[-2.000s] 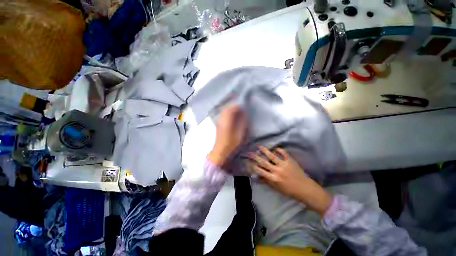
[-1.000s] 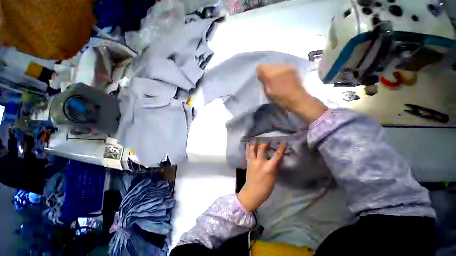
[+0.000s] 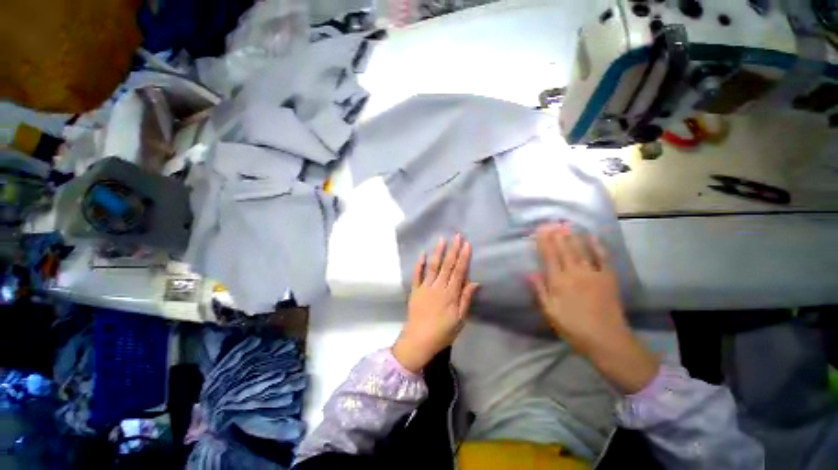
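A grey garment panel (image 3: 459, 207) lies spread on the white table in front of the sewing machine and hangs over the front edge. A short dark line shows in it above my hands. My left hand (image 3: 441, 298) lies flat on the panel's lower left part, fingers apart. My right hand (image 3: 583, 289) lies on the panel's lower right part, fingers spread and slightly blurred. Neither hand grips the cloth. The cream-white sewing machine head (image 3: 611, 73) with a blue-green stripe stands at the upper right, its needle area near the panel's upper right edge.
Thread snips (image 3: 751, 189) and a red-orange item (image 3: 680, 138) lie on the machine bed. A stack of grey pieces (image 3: 266, 239) is on the left. Beyond it stands another grey-and-white machine (image 3: 124, 207). A tied bundle (image 3: 253, 395) and a blue basket (image 3: 131, 363) are at the lower left.
The panel is now spread flatter; its raised fold has gone down. My right hand has come down from the panel's upper part to the lower right. My left hand has moved slightly left.
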